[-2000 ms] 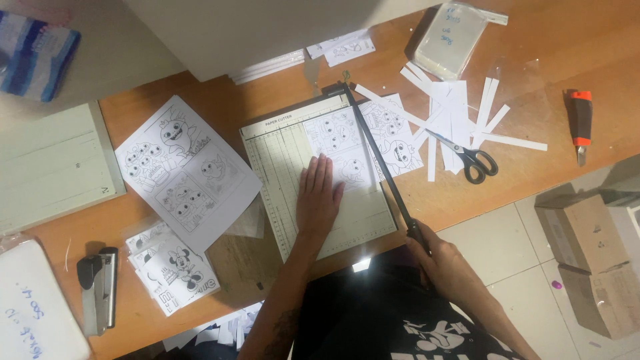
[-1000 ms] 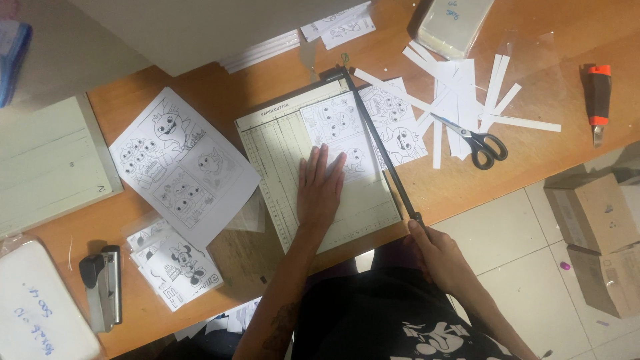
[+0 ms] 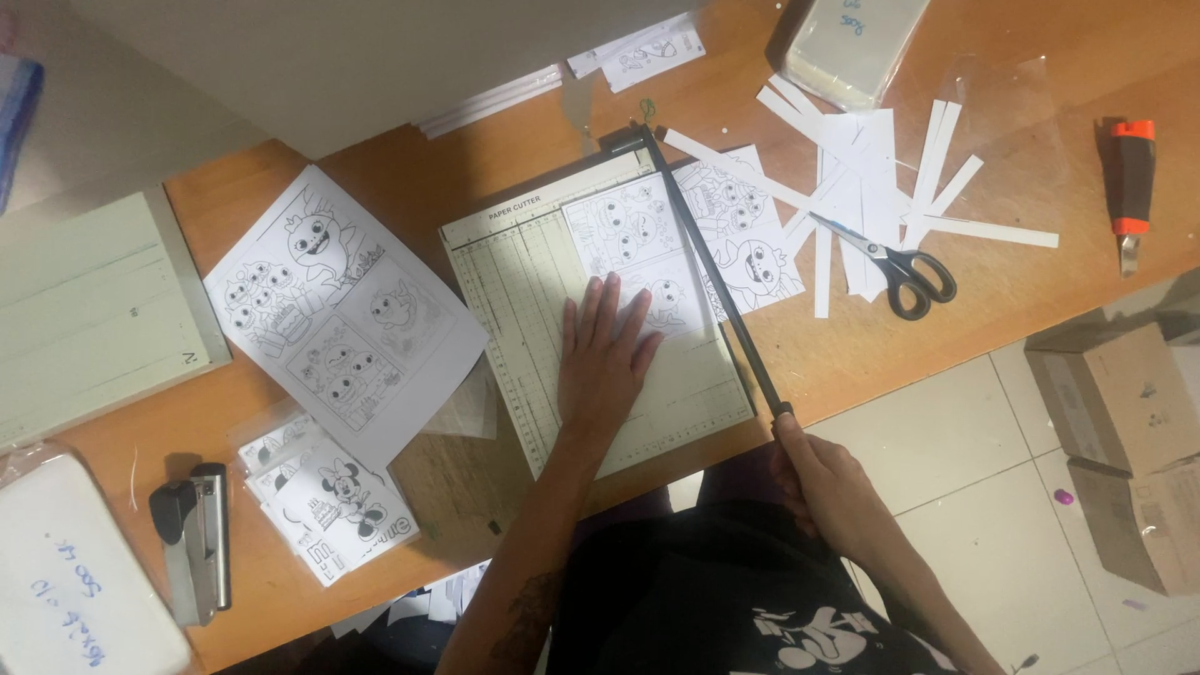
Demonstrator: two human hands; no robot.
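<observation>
My left hand (image 3: 605,361) lies flat, fingers spread, on the board of a paper cutter (image 3: 506,319) and the lower edge of a printed colouring sheet (image 3: 623,230). The cutter's black blade arm (image 3: 717,272) runs down along the board's right edge, its handle gripped by my right hand (image 3: 816,478). Another printed piece (image 3: 741,230) lies right of the blade arm, partly beneath it. Scissors with black handles (image 3: 905,272) rest among white paper strips (image 3: 858,206). Left of the cutter lies a stack of printed sheets (image 3: 347,309).
At left are a stapler (image 3: 192,544), small printed cards in clear sleeves (image 3: 342,511), a white plastic-wrapped pack (image 3: 75,572) and a pale green ruled board (image 3: 94,309). An orange-and-black utility knife (image 3: 1132,187) and another wrapped pack (image 3: 853,47) lie at right. Cardboard boxes (image 3: 1116,403) stand on the floor.
My right hand stays on the cutter's handle, and my left hand stays on the board and sheet. Nothing has plainly been taken up or let go.
</observation>
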